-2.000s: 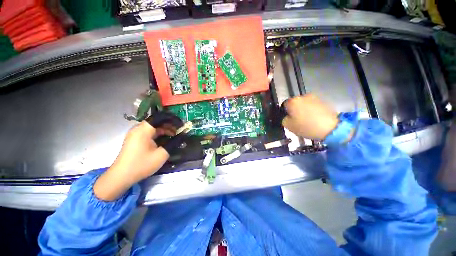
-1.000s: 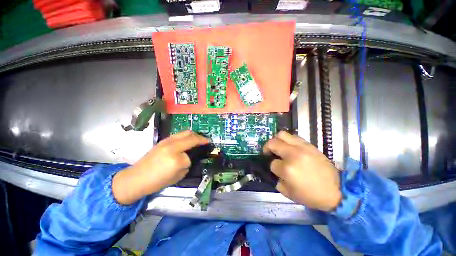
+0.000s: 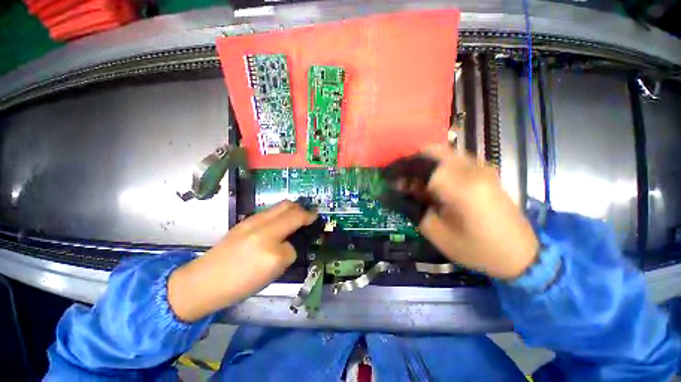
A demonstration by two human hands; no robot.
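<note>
The green main board (image 3: pixel 272 188) lies in a black carrier (image 3: pixel 237 195), partly covered by a red sheet (image 3: pixel 399 97). Two narrow daughter boards, one left (image 3: pixel 274 104) and one right (image 3: pixel 325 116), lie on the sheet. My right hand (image 3: pixel 467 213), blurred, is over the board's right part, with a blurred small green board at its black-covered fingertips. My left hand (image 3: pixel 246 250) rests low over the board's near edge, its black-covered thumb and fingertips beside a small cream part (image 3: pixel 330 224). The frames do not show whether it grips that part.
Green and metal clips (image 3: pixel 343 267) stick out along the carrier's near edge, and another clip (image 3: pixel 213 171) at its left. Rails and shiny metal plates (image 3: pixel 112 157) lie on both sides. A blue cord (image 3: pixel 532 112) hangs at the right. Red sheets (image 3: pixel 82 16) are stacked at upper left.
The small tilted daughter board has left the red sheet. My right hand has moved from the board's near right edge up toward the sheet's lower edge. My left hand has barely moved.
</note>
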